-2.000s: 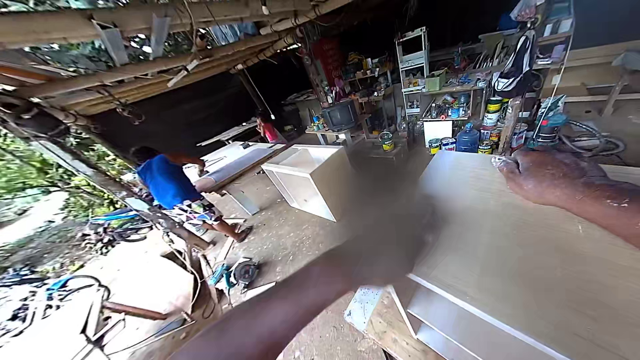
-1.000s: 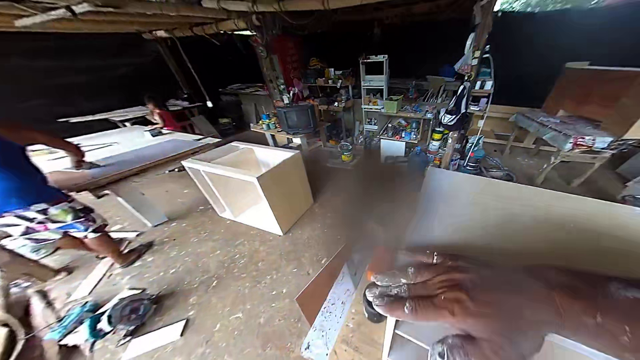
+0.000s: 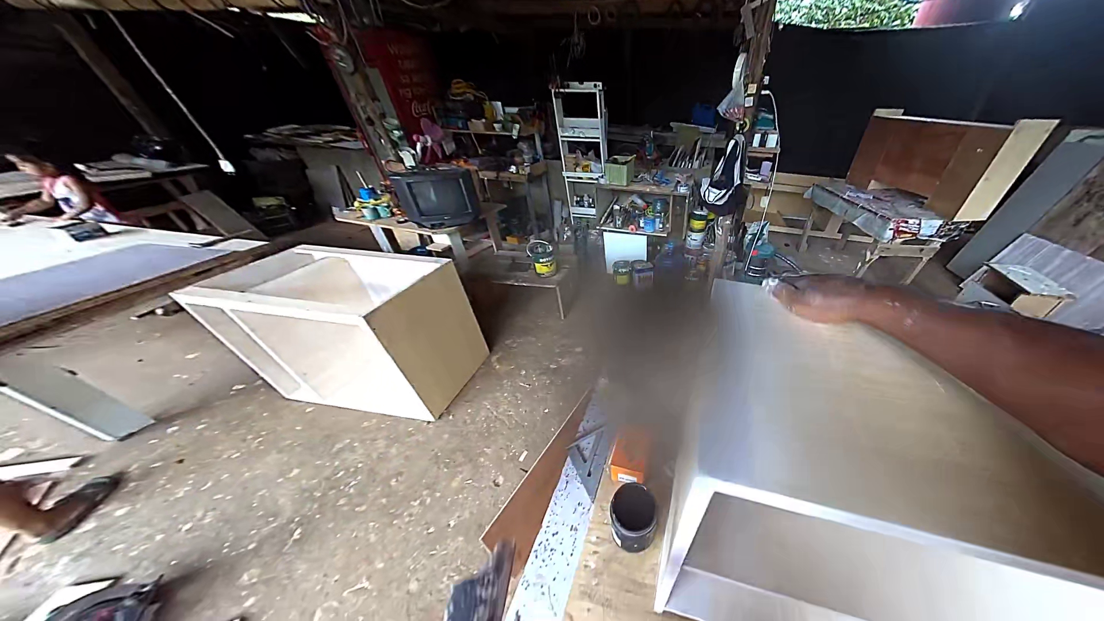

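My right hand (image 3: 815, 297) lies at the far edge of the pale wooden cabinet's top panel (image 3: 828, 414), its forearm reaching in from the right. Something whitish is at its fingertips, and whether it grips anything is unclear. My left hand is not in view. A blurred dark object (image 3: 483, 586), of a kind I cannot tell, stands at the bottom edge. Left of the cabinet, a black open container (image 3: 633, 517) sits on a wooden board near an orange box (image 3: 629, 455) and a grey triangular frame (image 3: 588, 448). A grey smudge hides part of the middle view.
An open pale cabinet frame (image 3: 414, 332) stands on the littered floor. Beyond are an old television (image 3: 434, 197), a paint can (image 3: 542, 259) and a white shelf rack (image 3: 580, 138). A person (image 3: 69, 190) sits far left; another person's foot (image 3: 73, 509) is lower left.
The view has swung right. My right hand has moved from the cabinet's near edge to its far edge. My left forearm, seen two seconds ago, is out of view.
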